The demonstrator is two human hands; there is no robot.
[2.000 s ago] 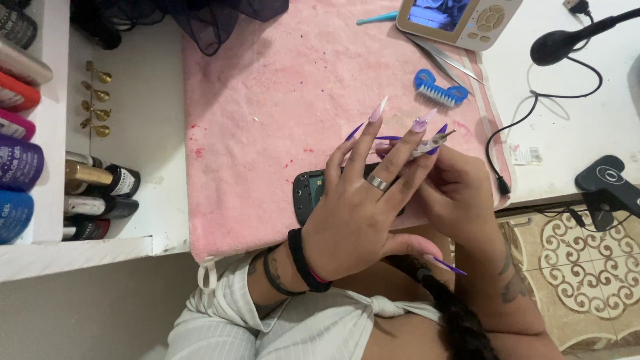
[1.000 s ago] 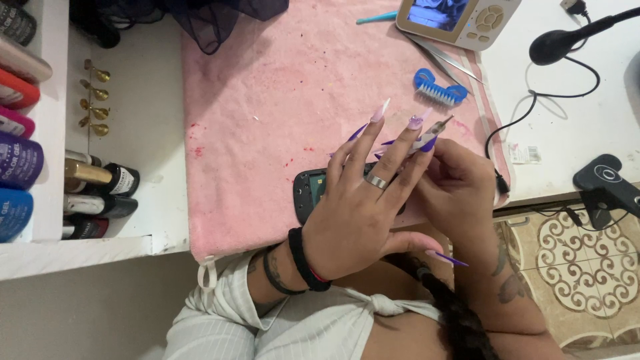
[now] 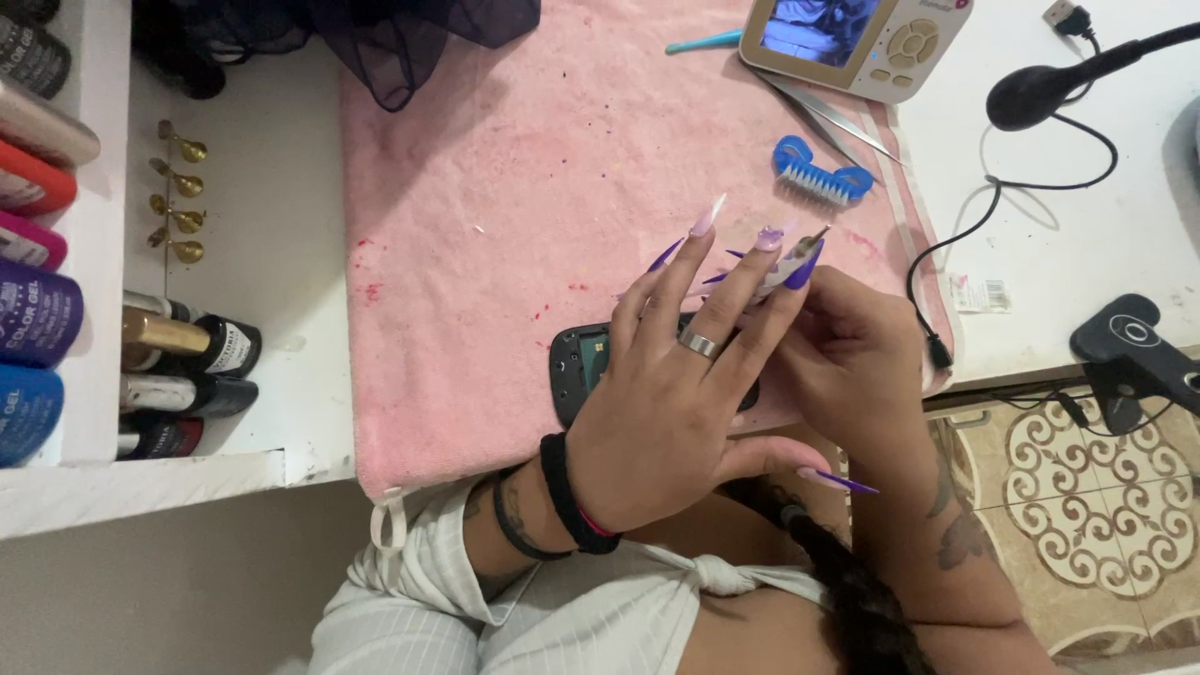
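My left hand lies palm down with fingers spread, long pointed purple and white nails on it and a ring on one finger. Under it, a black phone-like device with a green circuit area shows partly on the pink towel. My right hand is beside it, fingers curled around a slim white tool with a metal tip, which passes behind the left fingers. The tip sticks out by the left index nail. The left palm and most of the device are hidden.
A blue nail brush, metal tweezers and a monitor with a screen lie toward the far right of the towel. A black cable runs along the right. Nail polish bottles stand on the left shelf, near gold hooks.
The metal tip of the tool in my right hand has shifted slightly near my left fingertips. My left hand has stayed about where it was.
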